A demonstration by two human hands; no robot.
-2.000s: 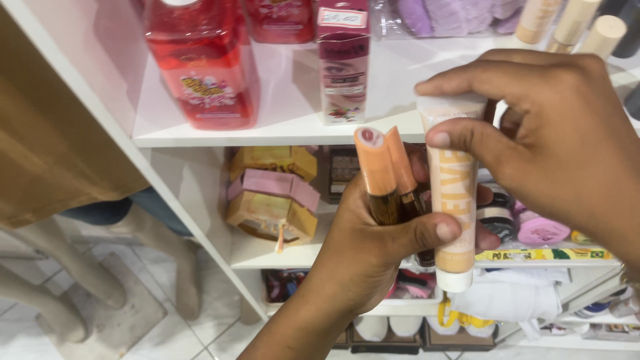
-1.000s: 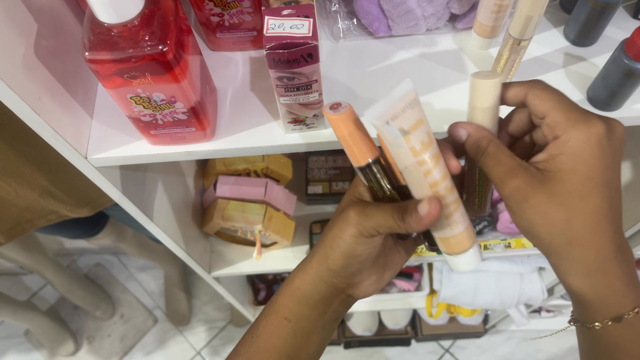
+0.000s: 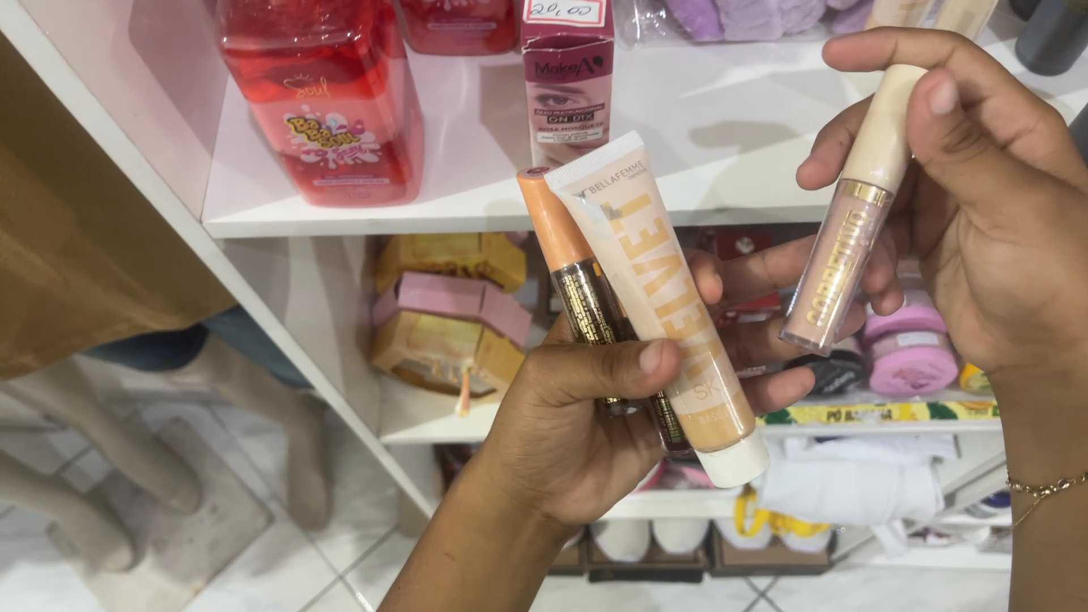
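Note:
My left hand grips a squeeze tube of foundation, white at its crimped end with peach contents and a white cap at the bottom. Beneath the same thumb lie cosmetic tubes with dark printed barrels; one orange cap sticks up beside the foundation. My right hand holds a concealer tube by its cream cap, between thumb and fingers, tilted with its clear, pinkish-beige barrel pointing down. The barrel's lower end is close to the fingertips of my left hand; whether they touch, I cannot tell.
On the white shelf stand red liquid bottles and a small burgundy carton. Lower down are yellow and pink boxes, pink jars and white shoes. Mannequin legs stand at the left.
My right hand has let go of the foundation tube, which stays in my left hand, and has taken hold of the concealer. Since a second ago the concealer has tilted and the left fingers have spread.

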